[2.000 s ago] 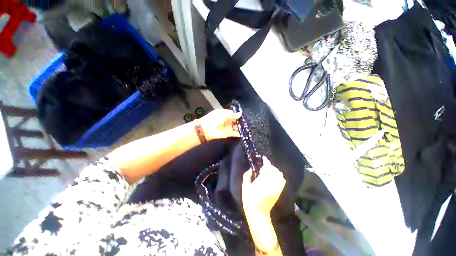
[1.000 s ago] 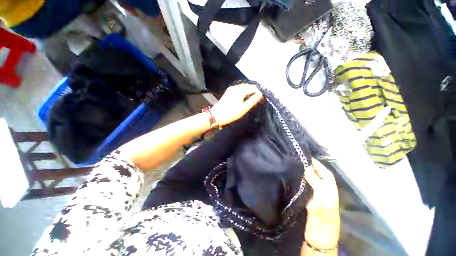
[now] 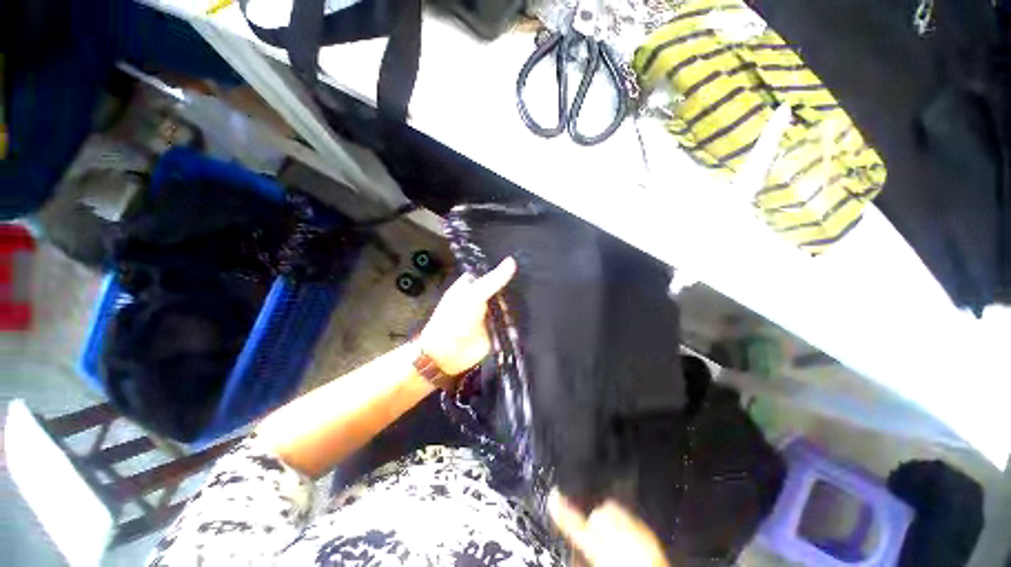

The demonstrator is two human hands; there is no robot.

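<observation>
A black jacket (image 3: 599, 332) lies over my lap, its smooth dark cloth spread beside the table edge. A narrow speckled trim (image 3: 511, 371) runs down its edge. My left hand (image 3: 468, 320) grips the jacket at the trimmed edge, thumb on top. My right hand (image 3: 608, 536) is blurred at the bottom of the picture, by the lower part of the trimmed edge and partly cut off. Its fingertips are unclear, and I cannot tell if it holds anything. No needle or thread can be made out.
The white table (image 3: 710, 238) holds black-handled scissors (image 3: 573, 89) and a yellow-and-black striped cloth bundle (image 3: 765, 122). Black straps (image 3: 399, 61) hang over its edge. A blue basket (image 3: 261, 360) of black garments stands left on the floor. A purple stool (image 3: 839, 512) is at lower right.
The jacket has turned from an open loop of trim to a long edge with dark cloth spread right. My left hand moved down and left, my right hand down and left. The view shifted.
</observation>
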